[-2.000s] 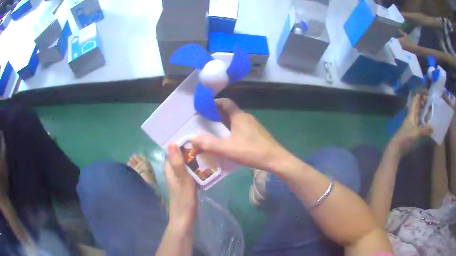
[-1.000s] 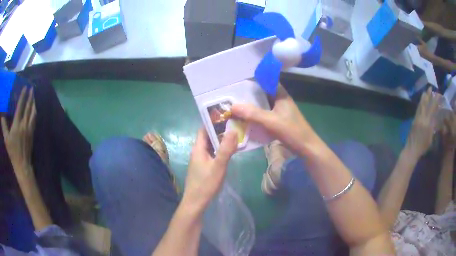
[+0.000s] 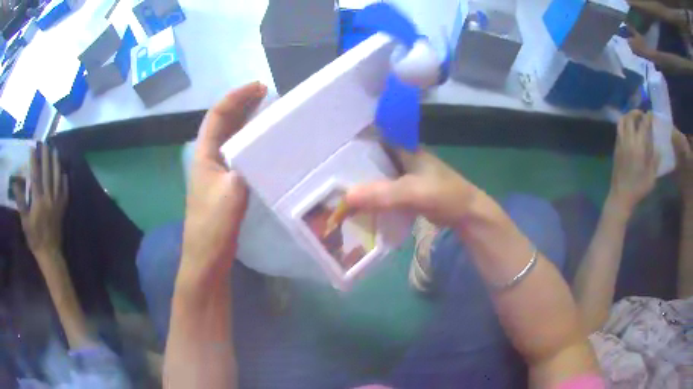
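Note:
The white fan unit (image 3: 304, 144) is open at its fold and held over my lap, tilted. Its blue fan blades (image 3: 399, 114) with a white round hub are at the upper right end, slightly blurred. The picture insert (image 3: 342, 232) in a white rounded frame is on the lower panel. My right hand (image 3: 425, 190) grips the unit at the right, its thumb on the picture's edge. My left hand (image 3: 216, 175) is at the left corner of the upper panel, fingers spread behind it; contact is partly hidden. A clear poly bag (image 3: 266, 239) shows blurred below my left hand.
The white table (image 3: 220, 53) ahead carries a grey carton (image 3: 300, 45), open blue-and-white cartons (image 3: 158, 68) at the left and more (image 3: 486, 49) at the right. A small white cable (image 3: 526, 87) lies near the edge. Other people's hands are at the far left (image 3: 44, 194) and right (image 3: 634, 152).
My left hand has moved from the picture's lower edge up to the left side of the upper panel. The unit has tilted and shifted left. The bag has moved up behind it.

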